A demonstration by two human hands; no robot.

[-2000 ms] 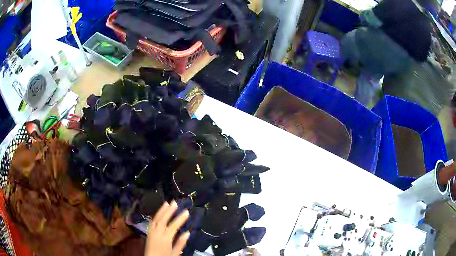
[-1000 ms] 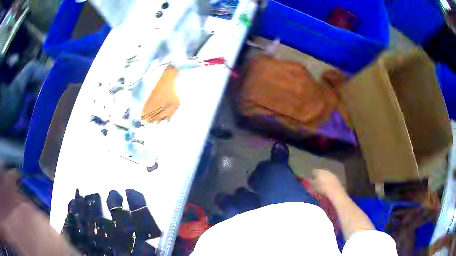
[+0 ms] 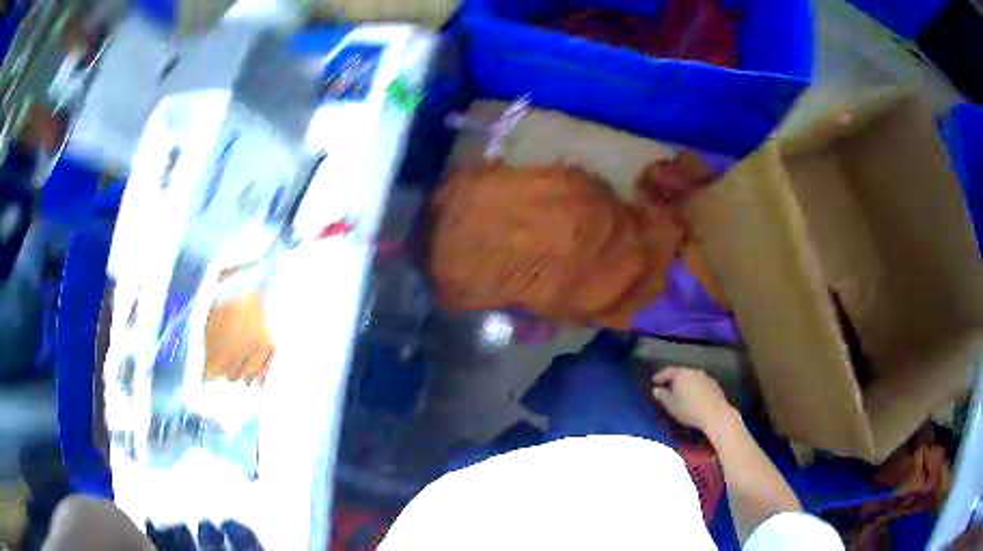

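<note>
My right hand (image 3: 692, 398) is at the lower right, beside my white-clad body and left of the open cardboard carton (image 3: 760, 269). Its fingers look curled, with nothing seen in them. A blurred skin-toned or greyish shape is cut off at the bottom left; I cannot tell whether it is my left hand. A heap of brown fabric pieces (image 3: 528, 237) lies below the table, partly over purple material (image 3: 684, 304). A smaller brown stack (image 3: 239, 336) lies on the white sewing machine table (image 3: 302, 398). Dark pieces (image 3: 205, 535) show at the table's lower edge.
A blue bin (image 3: 614, 81) with dark red material stands at the top, behind the brown heap. Another blue bin (image 3: 81, 355) is beyond the table at the left. More brown fabric (image 3: 916, 468) lies below the carton. A small red item (image 3: 336, 229) is on the table. The picture is blurred.
The view has swung right from the dark heap to the table's end and carton. Since the second earlier frame, the table and brown heap have shifted left in the picture. My right hand remains near my body.
</note>
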